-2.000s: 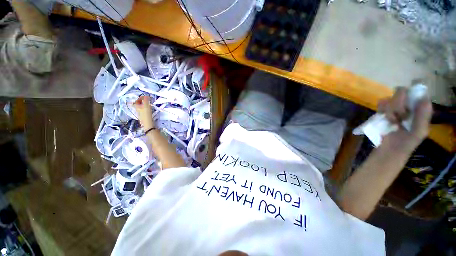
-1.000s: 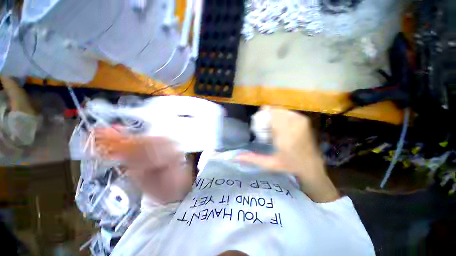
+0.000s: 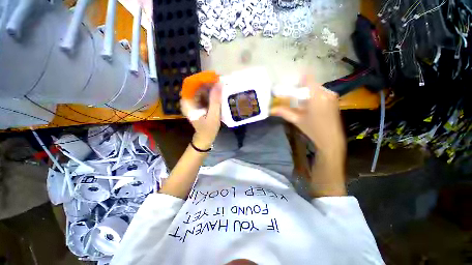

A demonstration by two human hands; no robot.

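Observation:
A white camera housing (image 3: 227, 111) is held up over the bench's front edge, its squarish face with the dark front window panel (image 3: 244, 105) turned towards me. My left hand (image 3: 204, 111) grips its left side; an orange finger cot (image 3: 200, 82) shows on that hand. My right hand (image 3: 315, 111) is at the housing's right side, somewhat blurred, with a white wiping cloth (image 3: 297, 93) between its fingers. Whether the cloth touches the housing is hard to tell.
Stacked housings (image 3: 57, 62) with rods and thin black cables stand at left, beside a black parts tray (image 3: 177, 46). Small white clips (image 3: 233, 20) lie at the back. A glue gun (image 3: 365, 62) and wire leads (image 3: 427, 46) are at right. A box of housings (image 3: 106, 189) is below left.
My left hand has come up from the box of housings and now holds one housing above the bench edge. My right hand has moved in beside it with the cloth. The view has shifted right.

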